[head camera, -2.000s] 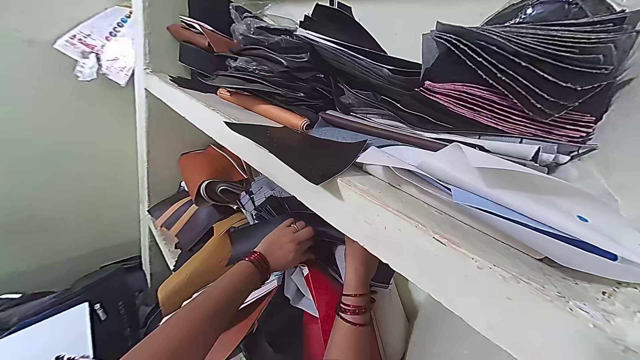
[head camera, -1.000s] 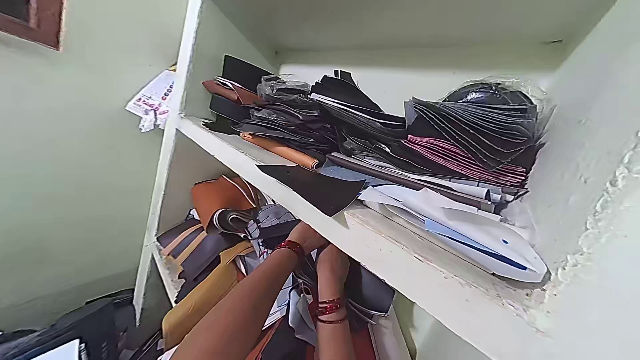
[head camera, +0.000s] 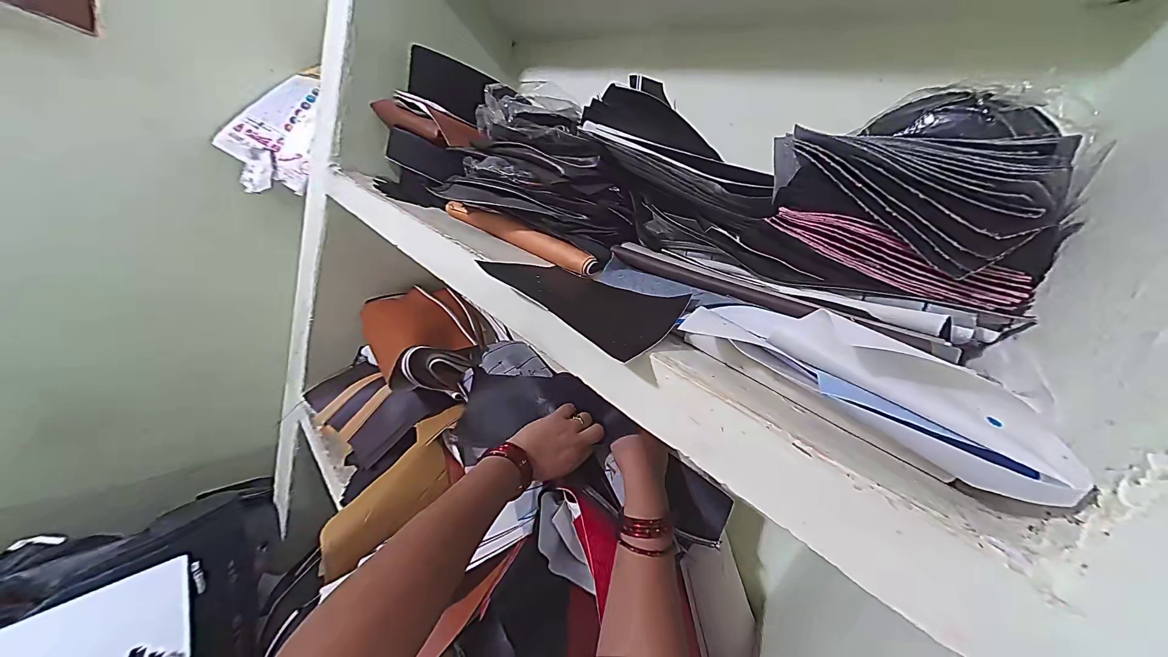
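Observation:
My left hand (head camera: 558, 442), with red bangles and a ring, grips a dark sheet of leather-like material (head camera: 502, 408) on the lower shelf. My right hand (head camera: 639, 452) reaches in beside it, under the upper shelf board; its fingers are hidden. Around them lie an orange-brown folded piece (head camera: 411, 333), a mustard-yellow piece (head camera: 383, 502), striped dark and tan pieces (head camera: 365, 411) and a red sheet (head camera: 595, 538) below my hands.
The upper shelf board (head camera: 776, 493) runs just above my hands. On it lie black stacked sheets (head camera: 922, 182), a pink-edged stack (head camera: 903, 255), a tan roll (head camera: 520, 239), white sheets (head camera: 894, 392) and an overhanging black piece (head camera: 593, 306). A black bag (head camera: 228, 547) stands lower left.
The dark sheet beside my left hand now lies raised across the pile, where the frame from a second ago shows patterned pieces. My hands remain at the lower shelf. The view has shifted.

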